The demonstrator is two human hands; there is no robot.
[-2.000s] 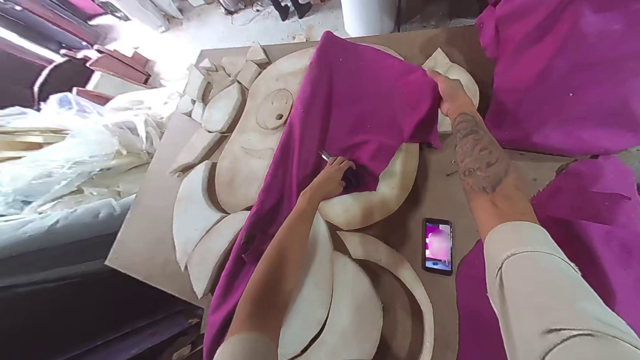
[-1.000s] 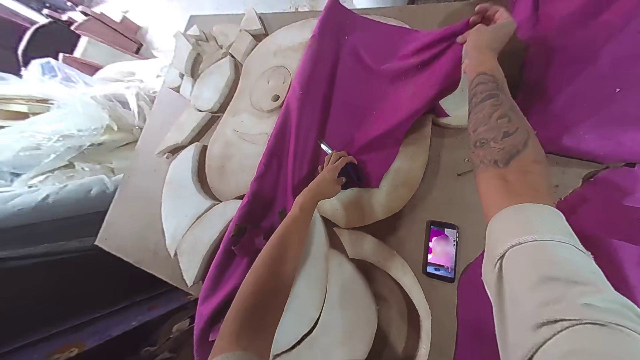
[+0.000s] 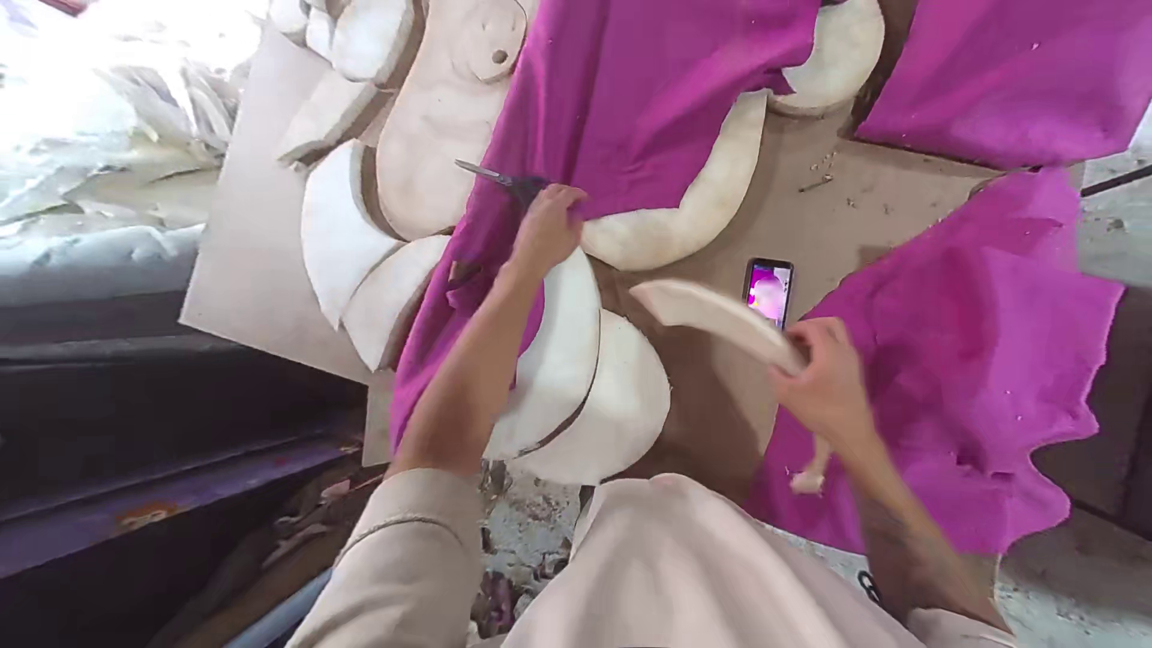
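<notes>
My left hand [image 3: 551,225] is closed on a pair of scissors [image 3: 504,179], blades pointing left, over a magenta fabric sheet [image 3: 630,99]. That sheet lies across a large pale foam figure [image 3: 432,135] with a round relief on it. A curved pale foam strip [image 3: 711,317] is gripped at one end by my right hand [image 3: 823,373], raised over the board, and looks blurred. Below the fabric edge lies a curved foam piece [image 3: 693,229]. Nearer me, rounded foam pieces [image 3: 621,405] sit side by side, partly under my left forearm.
A phone [image 3: 769,290] with a lit screen lies on the brown board [image 3: 810,225], just beyond my right hand. More magenta fabric [image 3: 972,360] spreads at the right, another sheet [image 3: 1017,81] above it. Crumpled clear plastic [image 3: 126,135] is piled at left. Foam pieces [image 3: 342,225] line the figure's left side.
My right hand has let go of the magenta fabric's upper edge and come down toward me; it now holds the curved foam strip. The scissors remain in my left hand. The view has tilted downward.
</notes>
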